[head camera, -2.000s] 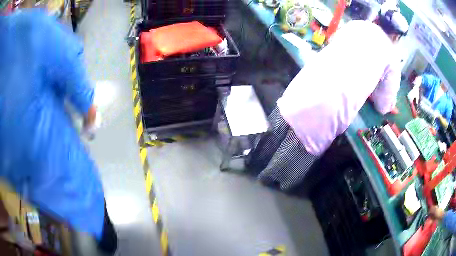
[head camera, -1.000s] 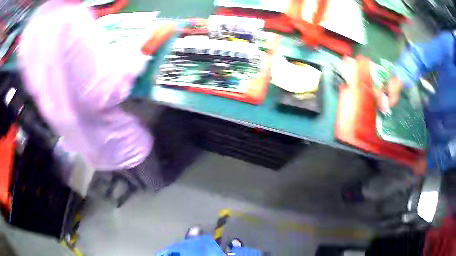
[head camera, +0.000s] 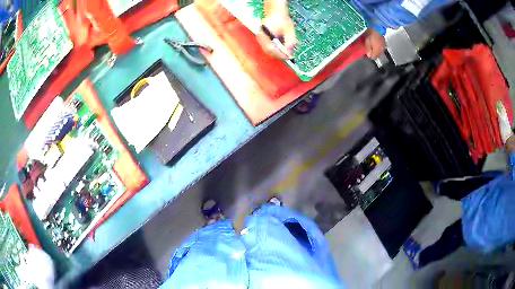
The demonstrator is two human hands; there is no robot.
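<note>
Neither of my hands is in view; my blue smock (head camera: 240,259) and feet show at the bottom. Nearest on the bench lies a black tray (head camera: 189,121) with cream paper (head camera: 148,113) on it and a yellow ring (head camera: 139,87) partly under the paper. Pliers (head camera: 195,52) with dark handles lie beyond it. To the right, another person's hand (head camera: 278,35) holds a thin dark pen over a green circuit board (head camera: 327,34) on red foam (head camera: 248,84). At left, a component-side board (head camera: 79,175) lies on red foam.
Green bench edge (head camera: 197,175) runs diagonally. Another hand (head camera: 374,45) and blue sleeves show at top right. Black crates (head camera: 429,124) with red foam (head camera: 477,101) stand right, beside a board on the floor side (head camera: 367,169). Another blue-clad person (head camera: 491,214) is at right; a white-gloved hand (head camera: 36,268) at lower left.
My view has swung right and down, from the aisle and pink-clad worker to the bench and my own feet. The tray, paper and the other person's board now show closer.
</note>
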